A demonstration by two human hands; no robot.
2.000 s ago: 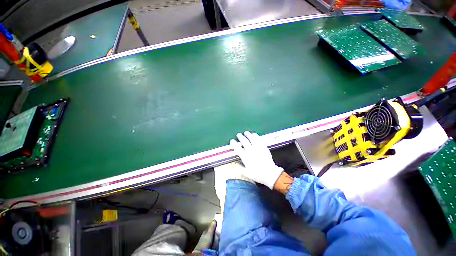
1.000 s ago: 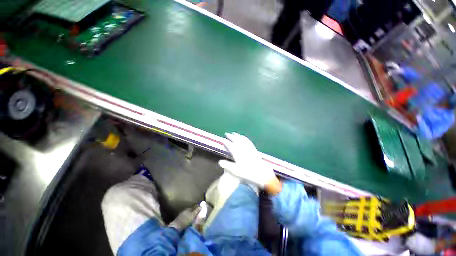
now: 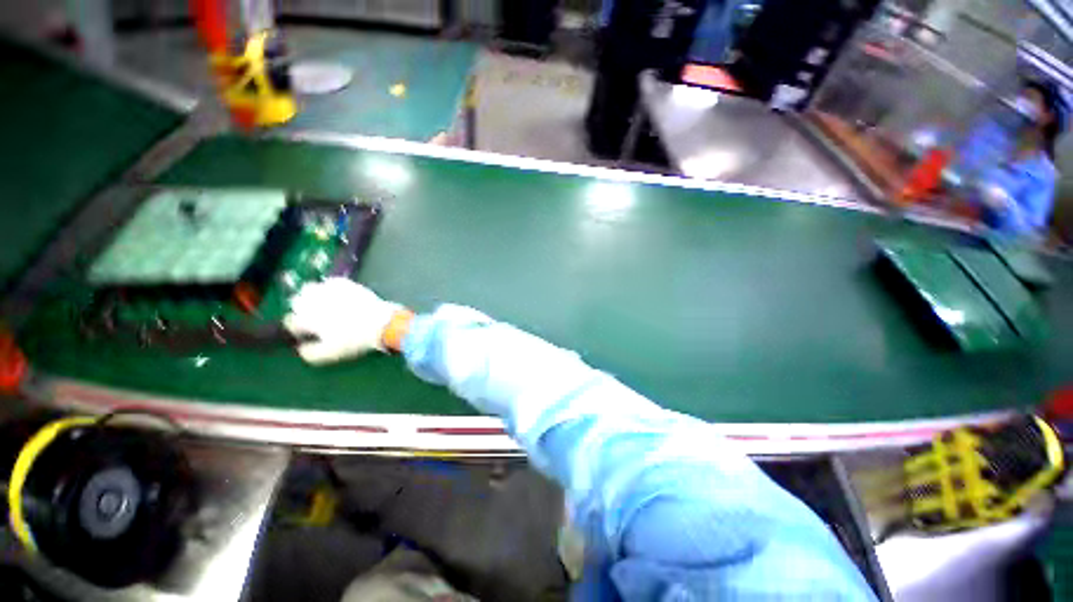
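A black carrier frame with a green circuit board lies on the belt at the left. A pale green cover sheet with a small dark knob covers the board's left part; its right part shows small components. My right hand, in a white glove, is at the carrier's near right corner, fingers bent. Blur hides whether it grips the frame. My left hand is not in view.
Green boards lie on the green belt at the right. A round black fan stands at the near left, a yellow-striped fan at the near right. A person in blue is at the far right.
My right hand has left the near belt rail and reached left to the carrier. The camera view has turned left. My left hand, earlier low by my lap, no longer shows.
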